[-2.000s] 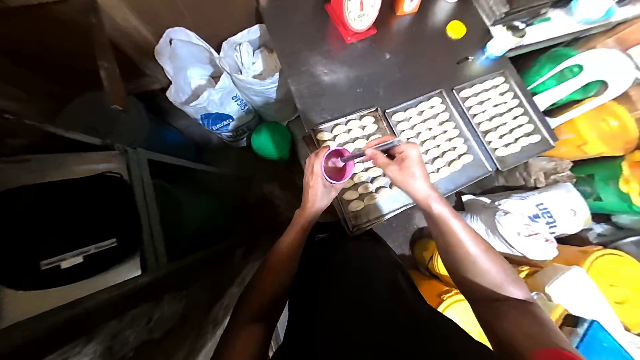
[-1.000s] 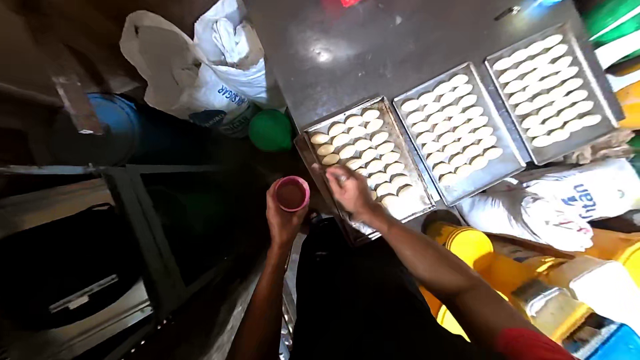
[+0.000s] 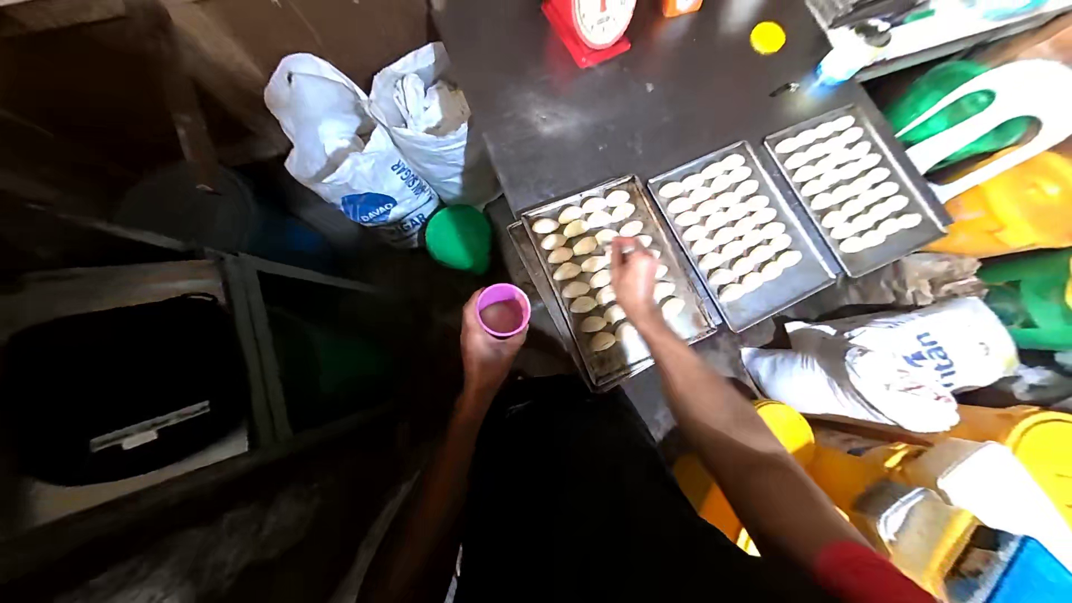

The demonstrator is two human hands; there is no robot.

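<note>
My left hand grips a pink plastic cup with brownish liquid inside, held left of the nearest metal baking tray. Over that tray, my right hand is closed around something small; a bit of it shows at the fingertips, but the hand hides most of it. Rows of small oval dough pieces lie on the tray, and those along its left side look yellower and glossier. Two more trays of paler dough pieces, a middle tray and a right tray, lie beside it on the dark table.
A red kitchen scale and a yellow lid are on the table. White sacks and a green round object stand left of it. Another white sack and yellow containers are at the lower right.
Two seconds ago my right hand held a thin-handled tool at the cup, above the tray. The cup has since moved left off the tray, and my right hand has moved over the dough pieces.
</note>
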